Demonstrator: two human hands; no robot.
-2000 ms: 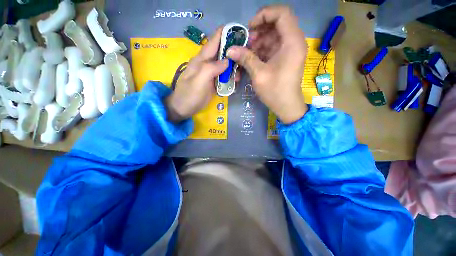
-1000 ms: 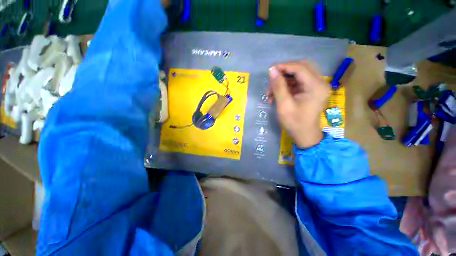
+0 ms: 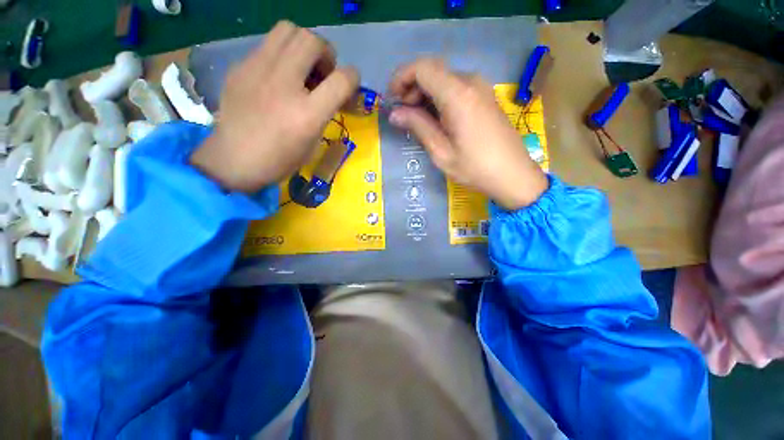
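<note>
My left hand [image 3: 271, 107] is over the upper left of the grey-and-yellow printed mat [image 3: 413, 249], fingers curled. A small blue piece [image 3: 368, 99] shows at its fingertips, probably a cell end; the rest is hidden. My right hand [image 3: 468, 129] faces it, thumb and forefinger pinched beside the piece; what they grip is too blurred to tell. A blue cell with a tan face [image 3: 333, 161] and thin wires lies on the left yellow panel below my left hand. Another blue cell [image 3: 533, 76] lies on the mat's right side, wired to a green board [image 3: 534, 147].
White plastic shells [image 3: 73, 163] are heaped at left. A wired cell [image 3: 609, 106] and a cluster of cells and boards [image 3: 679, 150] lie on brown cardboard at right. A grey metal post [image 3: 640, 34] stands upper right. Another person's pink sleeve [image 3: 748, 249] is at the right edge.
The white shell with the cell inside has left my hands. My left arm has come back from the green surface, and my hands now meet at the small blue piece.
</note>
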